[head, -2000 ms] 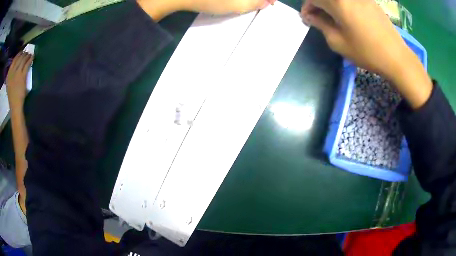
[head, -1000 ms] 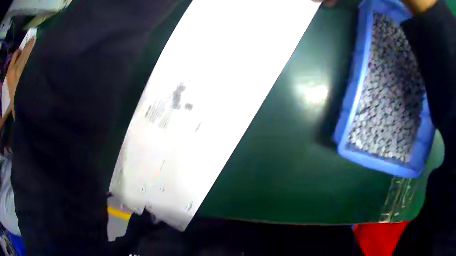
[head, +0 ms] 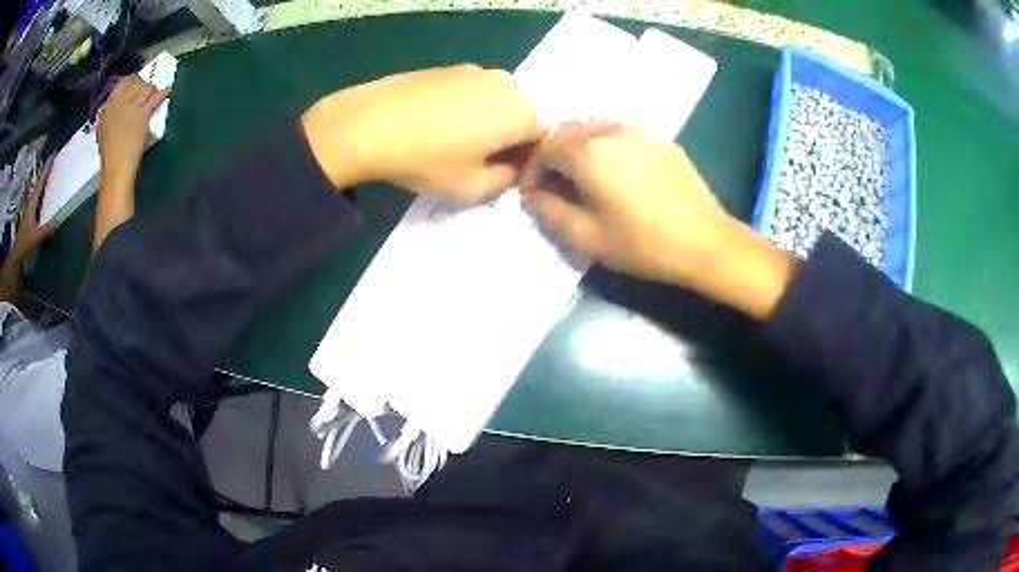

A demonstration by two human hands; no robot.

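Two white power strips [head: 447,302] lie side by side, slanting across the green bench, plain backs up. Looped white cords [head: 416,453] hang from their near ends over the bench edge. My left hand [head: 441,132] and my right hand [head: 631,201] meet over the middle of the strips, fingers bent and fingertips close together. The fingertips are partly hidden, and whether they pinch a small piece cannot be told. A blue parts tray [head: 906,190] full of tiny grey pellets [head: 829,168] stands right of the strips.
At the left, another person's hand [head: 125,106] rests on a white strip [head: 73,173], with a second arm below it. A pale speckled strip [head: 447,13] runs along the bench's far edge. Blue and red crates [head: 827,525] are below the near edge at right.
The view has shifted, now showing the strips' far ends and the hanging cords. Both hands have come together over the strips' middle. The dark pellets seen on the back earlier are no longer visible.
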